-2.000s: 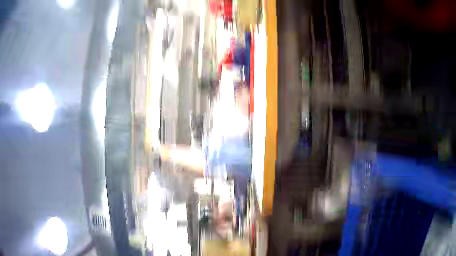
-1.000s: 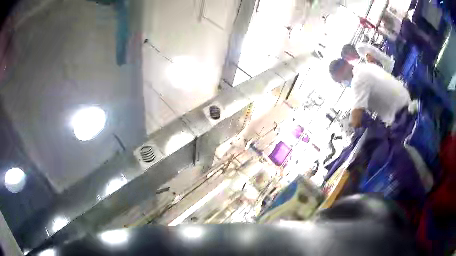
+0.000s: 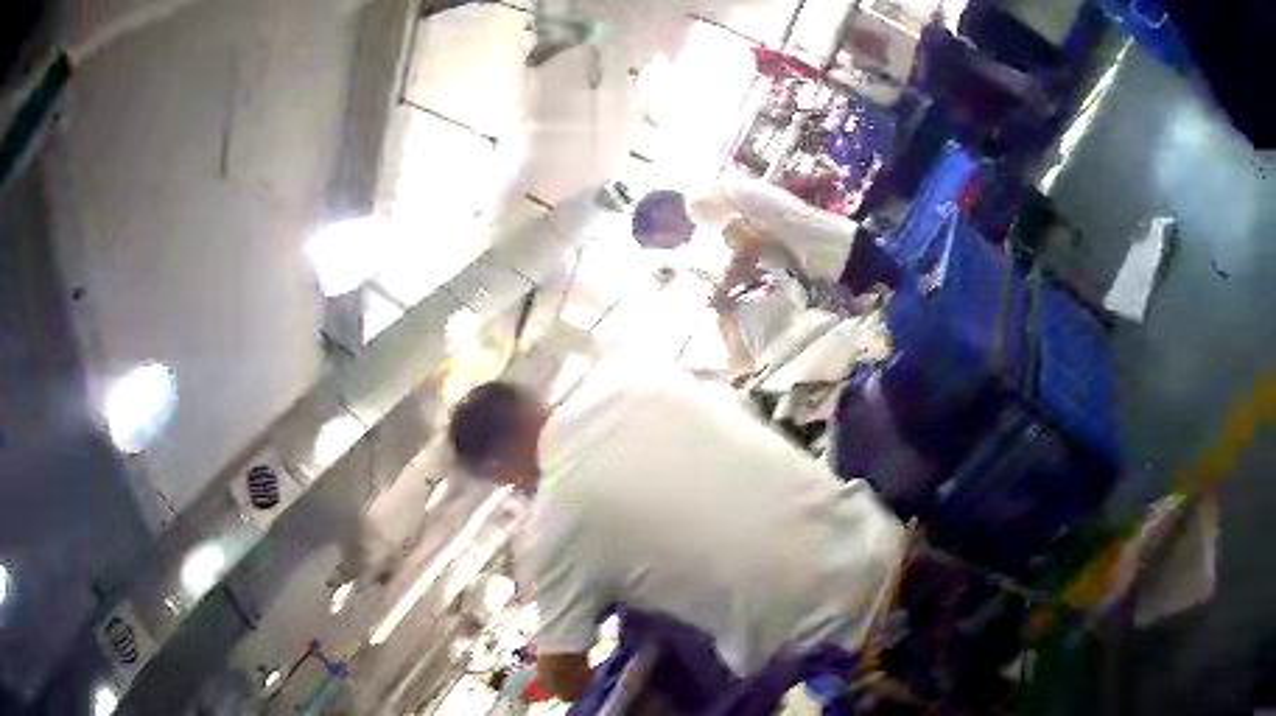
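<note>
Neither of my hands is in view. The picture is tilted sideways and partly blurred. Nearest in front of me a person in a white shirt (image 3: 714, 511) leans over a workplace at the lower left. Purple fabric (image 3: 665, 664) lies bunched below that person's shirt, partly hidden by it. Large blue crates (image 3: 980, 322) stand behind the person, to the right in the picture. What the person's hand works on is too blurred to tell.
A second person in a light shirt (image 3: 798, 231) bends over pale pieces (image 3: 826, 350). The grey-green floor (image 3: 1196, 224) at right bears a yellow line (image 3: 1238, 427), a white scrap (image 3: 1142, 269) and a pale piece (image 3: 1178, 560). Ceiling lamps (image 3: 140, 406) are at left.
The view has moved closer to the people in white, and the nearest now fills the middle. More floor and blue crates show. The dark rounded object along the bottom is gone.
</note>
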